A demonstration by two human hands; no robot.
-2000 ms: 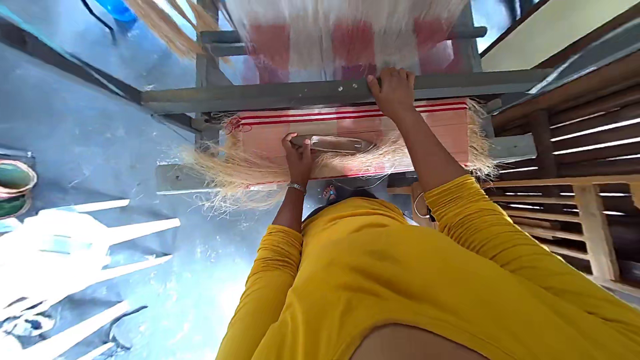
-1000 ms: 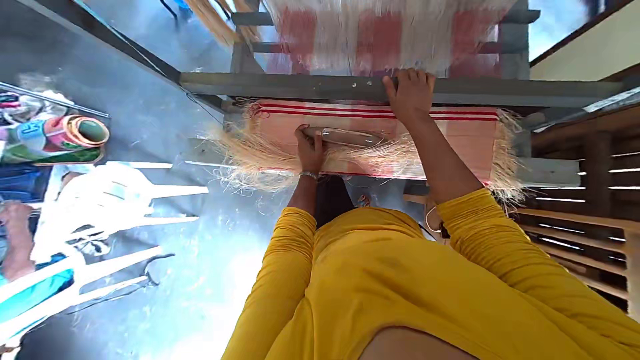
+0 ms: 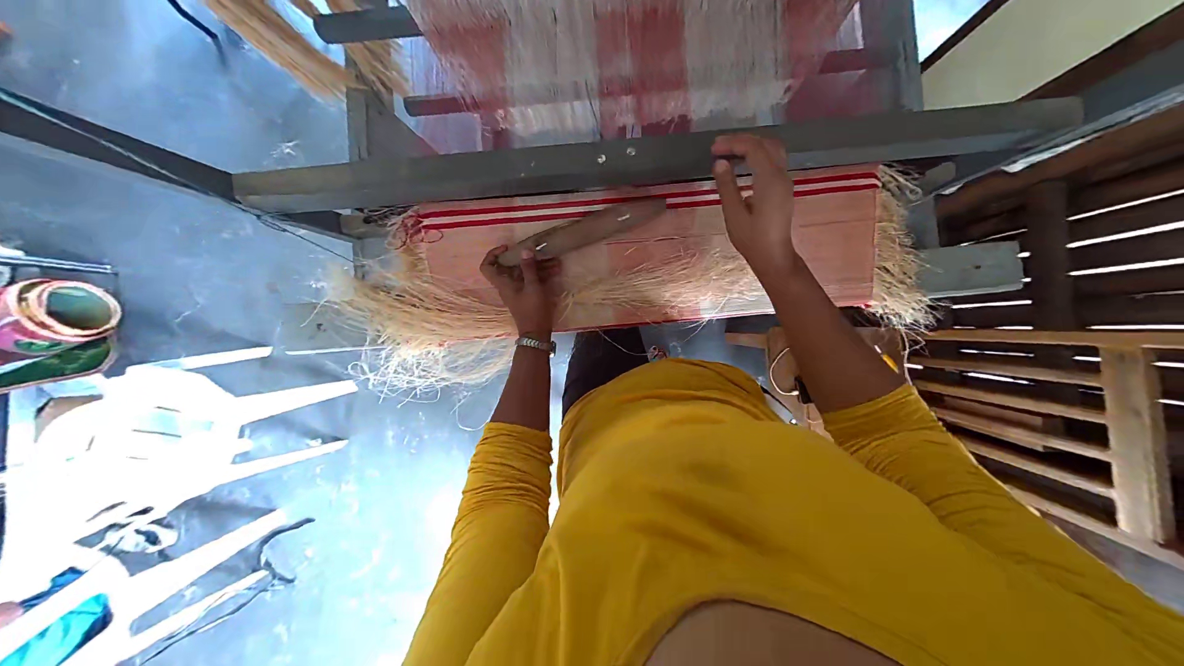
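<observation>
My left hand (image 3: 525,285) grips the near end of a wooden weaving shuttle (image 3: 592,233), which lies slanted over the woven cloth (image 3: 828,242). Pinkish with red stripes along its far side, the cloth has loose straw-coloured fibres (image 3: 444,301) along its near part and both side edges. My right hand (image 3: 757,199) is raised at the near side of the loom's grey wooden beam (image 3: 555,171), its fingers curled and apart, with nothing seen in them. Beyond the beam stretch red and white warp threads (image 3: 592,55).
White plastic chairs (image 3: 185,407) stand at the left, below rolled material (image 3: 79,310). Part of another person shows at the lower left edge. Bundles of fibre (image 3: 287,46) hang at the upper left. A slatted wooden railing (image 3: 1133,444) is on the right.
My right hand has come off the top of the beam, toward me. The shuttle, lying nearly level across the cloth before, is now slanted, with my left hand still at its left end.
</observation>
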